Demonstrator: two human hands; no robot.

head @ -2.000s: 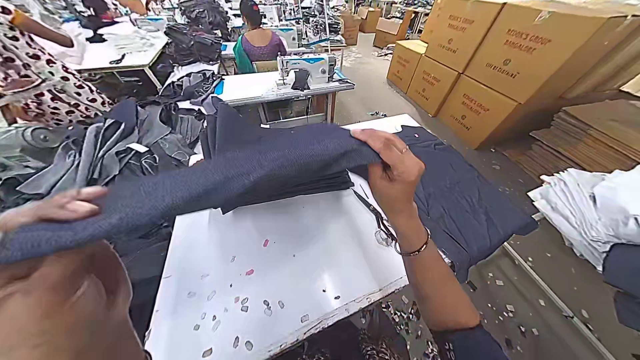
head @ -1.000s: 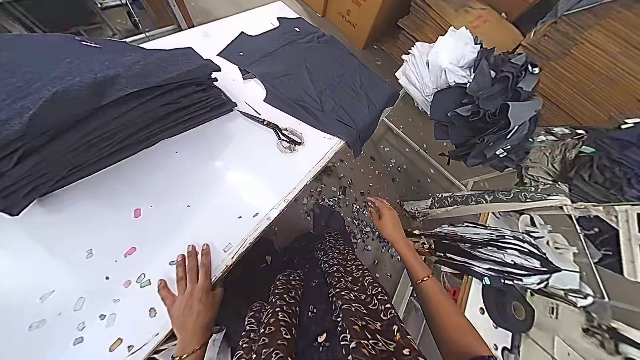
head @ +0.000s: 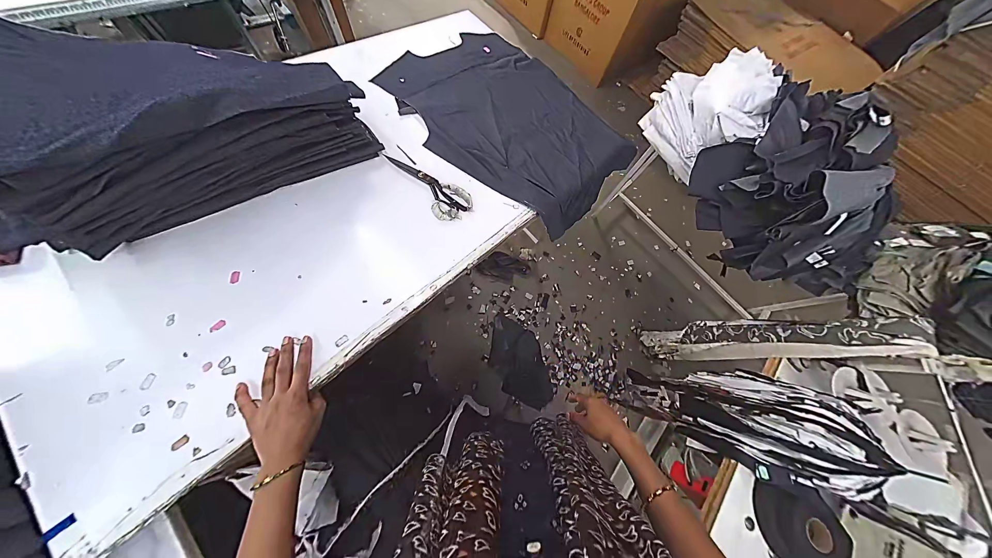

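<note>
My left hand (head: 284,407) rests with spread fingers on the near edge of a white table (head: 325,256), beside small loose paper bits. Off the table, my right hand (head: 598,418) hangs above the floor near my knees, fingers partly curled, with nothing visible in it. A thick stack of dark fabric pieces (head: 178,124) lies at the table's upper left. Next to it are black-bladed scissors (head: 434,188) with wrapped handles. One dark garment piece (head: 519,124) lies flat at the far corner and hangs over the edge.
Scraps (head: 581,341) litter the floor. At the right are piled white cloth (head: 721,101), dark cloth pieces (head: 806,186) and a bundle of black and white strips (head: 767,426) near a black roll (head: 802,523). Cardboard boxes (head: 597,35) stand behind.
Two seconds ago both my hands held a long dark fabric piece over the stack; both have let go. The view has swung down and right. Since one second ago my hands have hardly moved.
</note>
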